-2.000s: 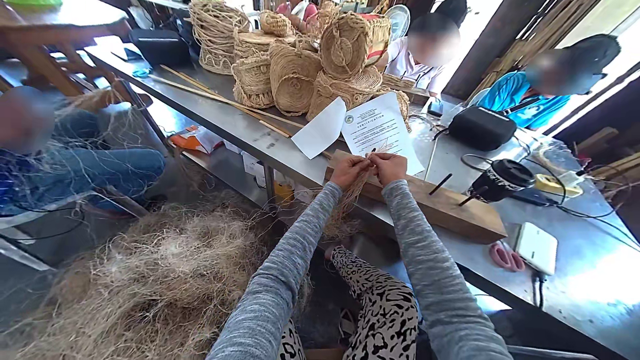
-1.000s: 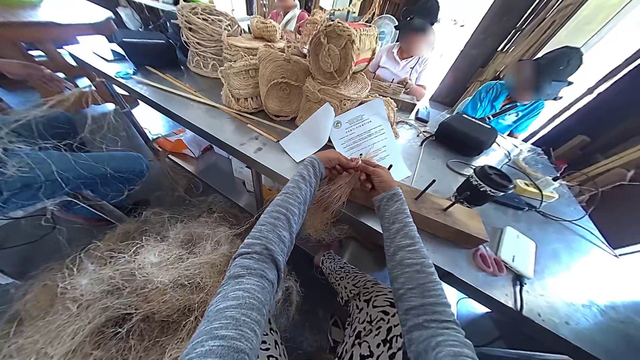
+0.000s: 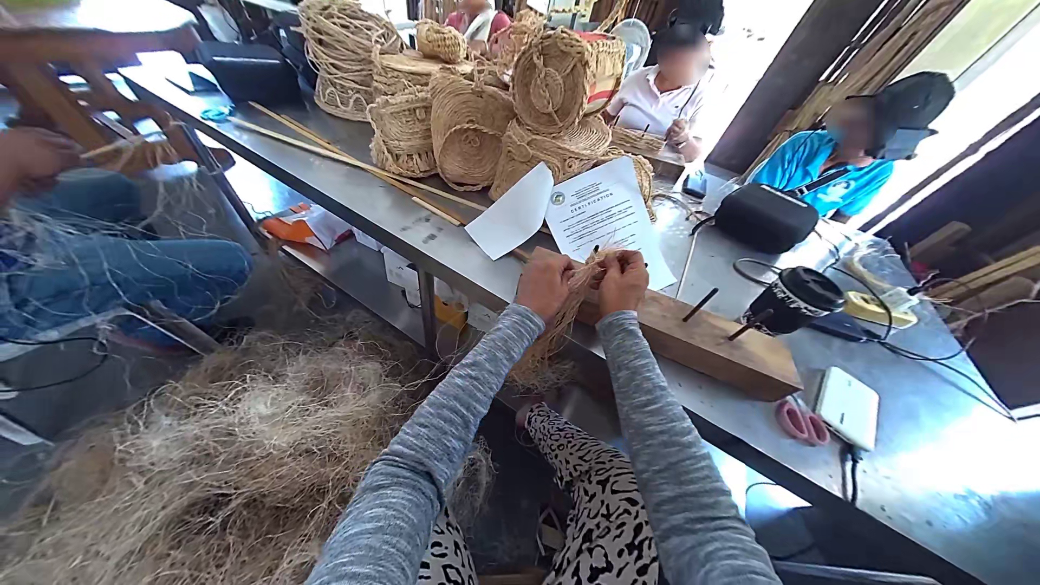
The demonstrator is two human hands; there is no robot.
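Note:
My left hand [image 3: 546,284] and my right hand [image 3: 621,280] meet over the far left part of a wooden block with metal pegs [image 3: 719,345]. Both hold a bundle of tan plant fibre [image 3: 561,333], whose loose strands hang down past the table's edge. My fingertips pinch its top, partly hidden by the hands. Printed paper [image 3: 605,213] lies just behind the hands, with a curled sheet [image 3: 513,213] at its left. To my lower left is a large heap of loose fibre [image 3: 244,439].
Woven baskets [image 3: 471,130] are piled on the metal table [image 3: 366,215], beside thin wooden sticks [image 3: 349,158]. At right are a black case [image 3: 765,218], a black cup [image 3: 796,299], pink-handled scissors [image 3: 802,422], a white power bank [image 3: 847,408] and cables. People sit at left and across the table.
My hands stay together at the fibre bundle over the block, with small shifts of the fingers. The seated person's hand at left has come into view holding fibre.

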